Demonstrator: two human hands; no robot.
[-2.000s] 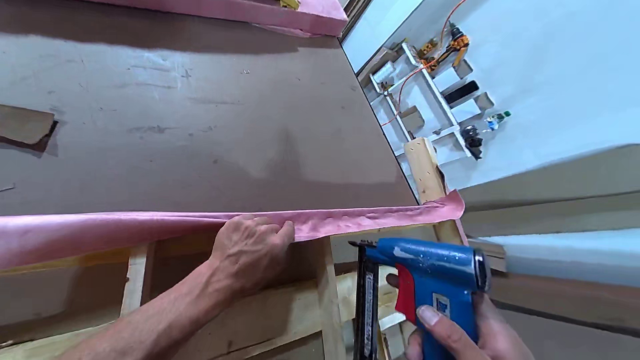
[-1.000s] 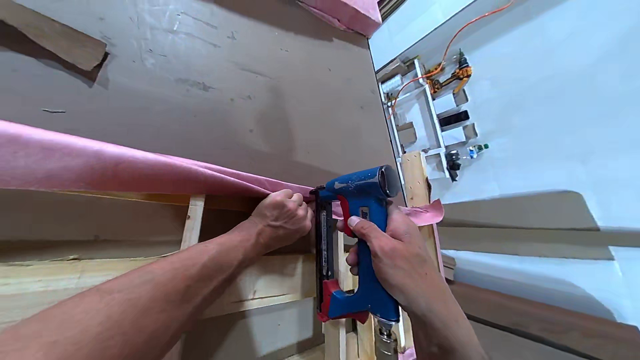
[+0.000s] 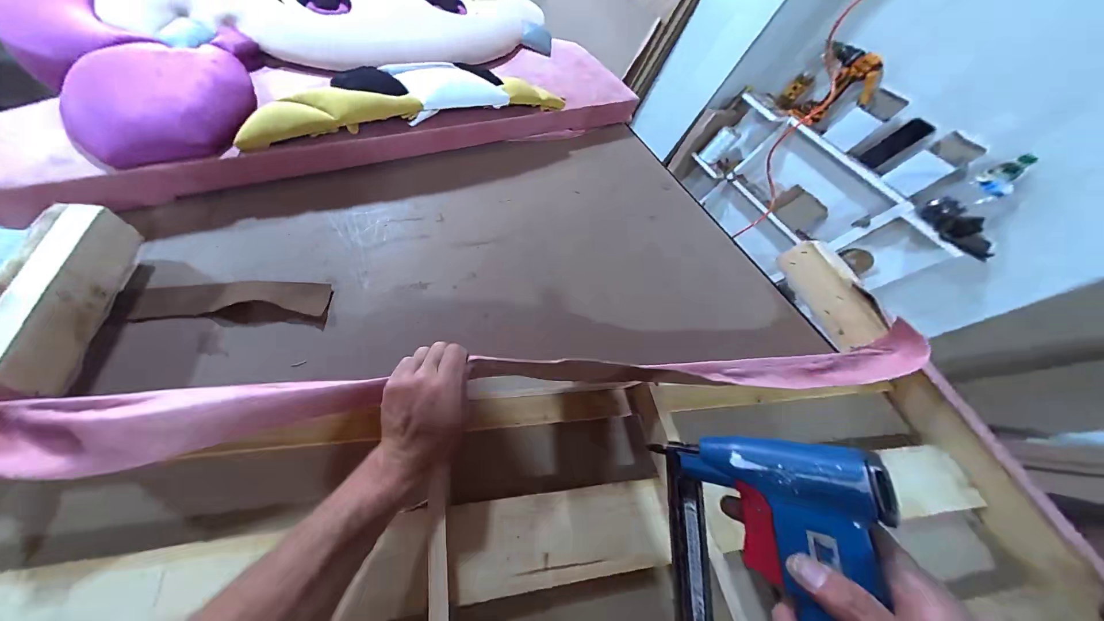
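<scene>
My left hand [image 3: 427,401] grips the edge of a pink fabric strip [image 3: 285,414] that runs along the top rail of a wooden frame [image 3: 552,410]. To its right, my right hand [image 3: 854,595] holds a blue pneumatic staple gun [image 3: 793,483] with a red trigger. The gun's nose points left, below the rail and apart from the fabric. My thumb rests on the gun's body; the lower part of its handle is out of view. The strip's right end lies folded over the frame's corner.
Behind the frame is a brown tabletop [image 3: 517,250] with a torn cardboard piece [image 3: 233,302] and a foam-like block [image 3: 65,293]. A pink padded panel with stuffed shapes [image 3: 159,103] lies at its far edge. At right are a white shelf unit [image 3: 828,164], an orange hose [image 3: 772,164] and a cordless drill [image 3: 854,78].
The staple gun was at the strip beside my left hand one second ago; it is now lower right, away from it. My left hand has moved left along the strip. The view has shifted.
</scene>
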